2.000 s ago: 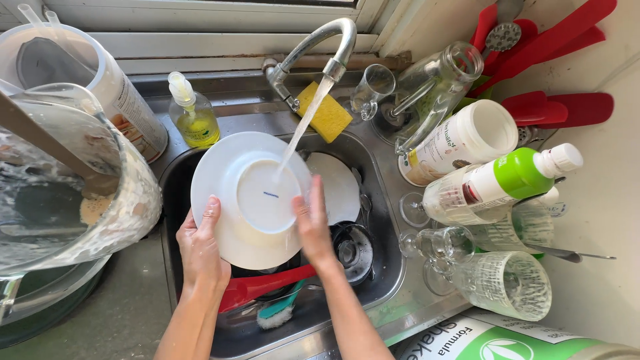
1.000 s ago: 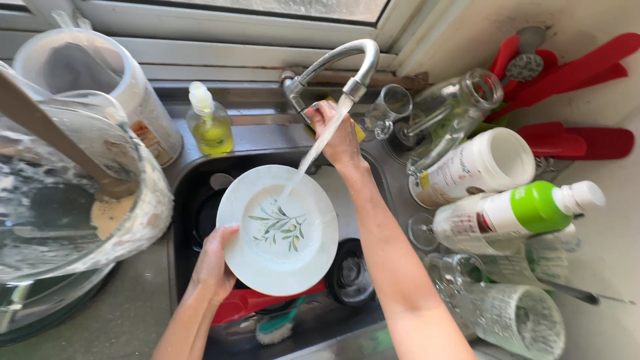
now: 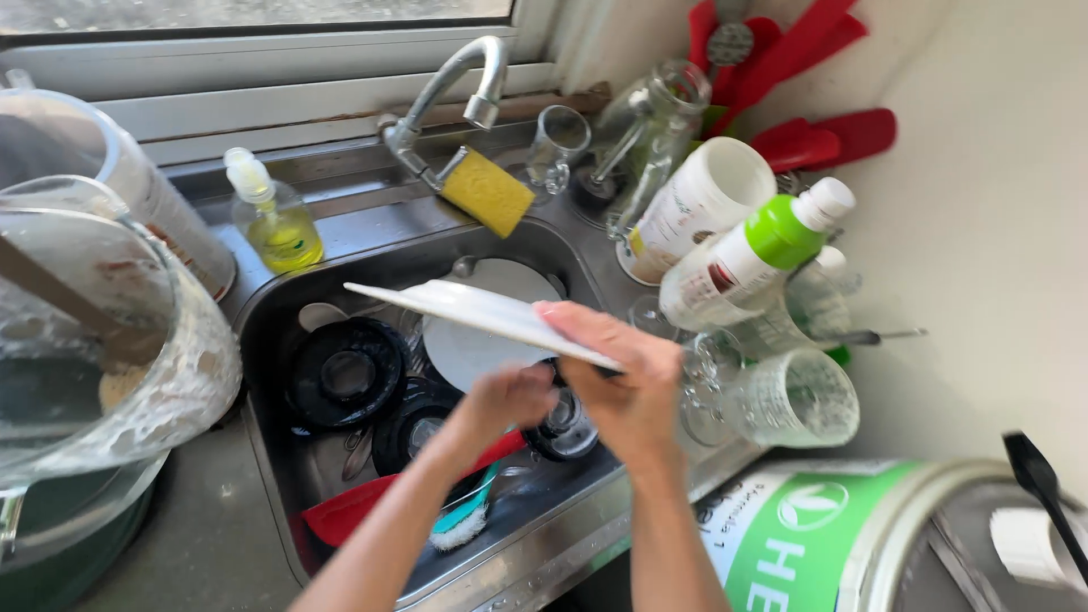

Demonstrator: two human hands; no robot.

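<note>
A white plate (image 3: 484, 319) is tilted nearly edge-on above the sink, its right end gripped by my right hand (image 3: 625, 374). My left hand (image 3: 510, 399) is blurred just below the plate, its fingers curled; whether it touches anything is unclear. Under the hands, the steel sink (image 3: 280, 510) holds another white plate (image 3: 459, 348), black round lids (image 3: 347, 374), a red utensil (image 3: 348, 510) and a turquoise brush (image 3: 463, 518). The chrome faucet (image 3: 484, 93) shows no water running. A yellow sponge (image 3: 489, 191) rests at the faucet's base.
A soap bottle (image 3: 276, 221) stands behind the sink. Left are a smeared glass jar (image 3: 183, 365) and a plastic container (image 3: 161, 195). Crowding the right side are a glass mug (image 3: 561, 140), a white tub (image 3: 688, 212), a green-and-white bottle (image 3: 748, 255), a tumbler (image 3: 799, 399) and a large labelled can (image 3: 816, 527).
The water has stopped running. My right hand has come back from the faucet to the plate, which has gone from face-up to nearly edge-on. My left hand has let go of its rim.
</note>
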